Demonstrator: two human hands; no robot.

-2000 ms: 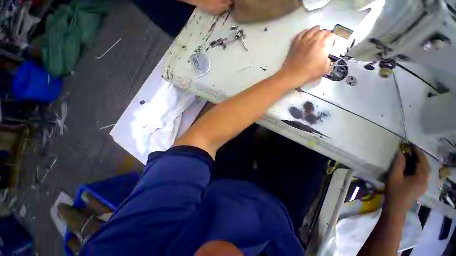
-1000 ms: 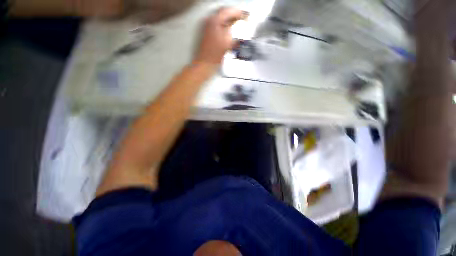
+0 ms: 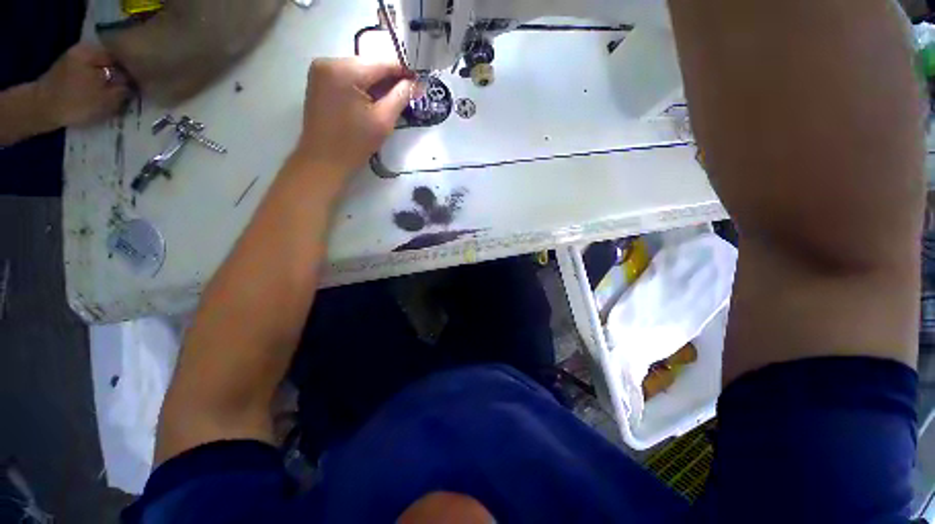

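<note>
My left hand (image 3: 354, 113) is at the needle and presser foot area (image 3: 418, 82) of the white sewing machine. Its thumb and fingertips come together beside the needle; whether they pinch a small part cannot be told. The round hook opening (image 3: 429, 105) lies just right of the fingertips, dark with metal inside. My right hand is out of the picture; my right forearm and upper arm reach up past the top edge, over the right part of the machine. The machine head (image 3: 436, 31) is cut off by the top edge.
Small metal fittings (image 3: 176, 148) and a round printed label (image 3: 136, 247) lie on the table's left side. Another person's hand (image 3: 90, 87) rests by a brown sewn piece (image 3: 195, 46). A white tub (image 3: 656, 422) with cloth and yellow items stands below right.
My right hand has left the screwdriver's place at the table's right front and gone up out of view. My left hand stays by the needle. The view has turned and shifted right.
</note>
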